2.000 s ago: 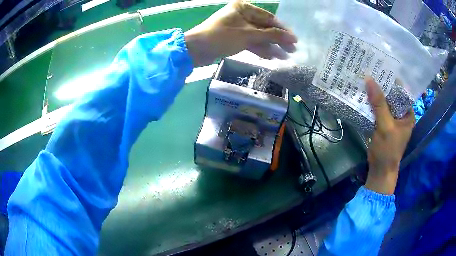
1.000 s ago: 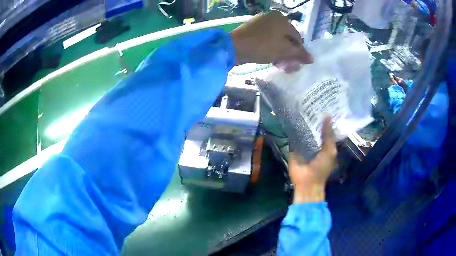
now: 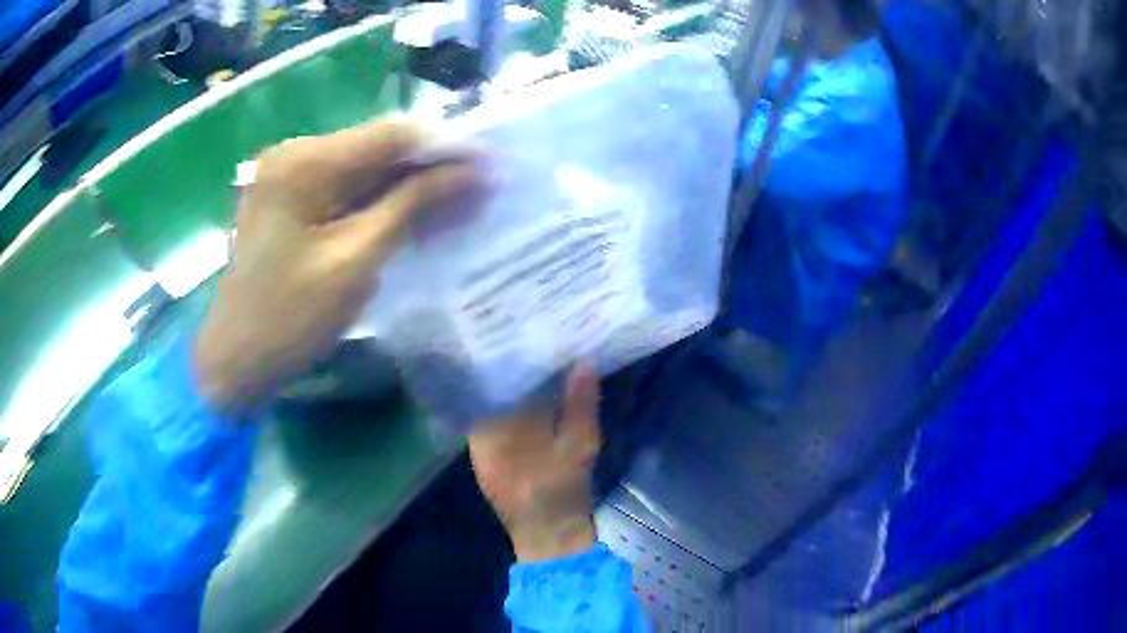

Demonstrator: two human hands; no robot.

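Observation:
A clear-grey plastic parts bag point(image 3: 655, 161) with a white printed label is held up in front of me, tilted, with a darker mass in its lower left corner. My right hand point(image 3: 538, 458) grips its lower edge, thumb on the front below the label. My left hand point(image 3: 334, 235) is at the bag's left side, blurred, its fingertips over the bag's edge; I cannot tell whether they pinch it. Light blue cuffs show at both wrists. The bench machine is not seen; the bag and my left hand cover that part of the bench.
The green bench point(image 3: 334, 532) curves along the left, with a pale raised edge. A person in a blue smock point(image 3: 834, 161) is beyond the bag at the upper right. Deep blue sheeting point(image 3: 1026, 371) hangs at the right. Perforated pale floor point(image 3: 661, 575) shows at the bottom.
The view has swung right and is more blurred. The bag and my right hand now appear further left, and my left hand is lower and further left. The bench machine has gone from sight.

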